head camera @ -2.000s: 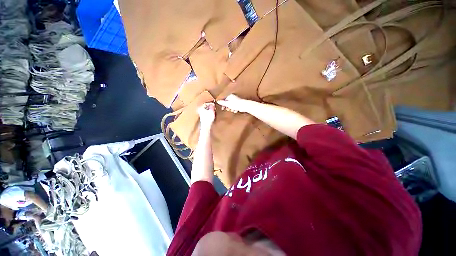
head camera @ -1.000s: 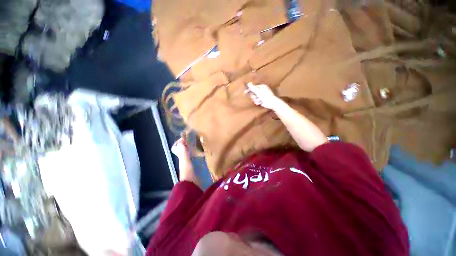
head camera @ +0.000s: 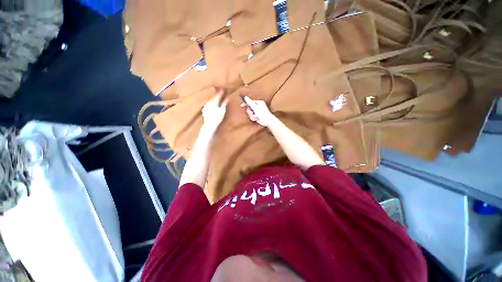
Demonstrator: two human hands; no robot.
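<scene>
A tan-brown tote bag (head camera: 192, 124) lies flat in front of me, with narrow handle loops (head camera: 151, 132) hanging off its left side. My left hand (head camera: 213, 114) lies on the bag near its upper edge, its fingertips at the material; whether they pinch it cannot be told. My right hand (head camera: 257, 110) is just to the right, closed in a fist around a small dark tool (head camera: 242, 98), whose tip points up-left. The hands are a short gap apart. A thin dark cord (head camera: 294, 69) runs up and right from beside my right hand.
More brown bags (head camera: 297, 49) overlap behind and right, with handles (head camera: 385, 71), a dark label (head camera: 281, 16) and shiny wrapped fittings (head camera: 339, 102). A white-covered frame (head camera: 60, 204) stands at left, grey panels (head camera: 435, 204) at right. A blue crate (head camera: 104, 5) and grey-beige heaps (head camera: 27, 44) are farther left.
The hands were together at the bag's edge. The left hand then dropped to the bag's lower left side and is now back on the bag, left of the right fist. The view has also shifted.
</scene>
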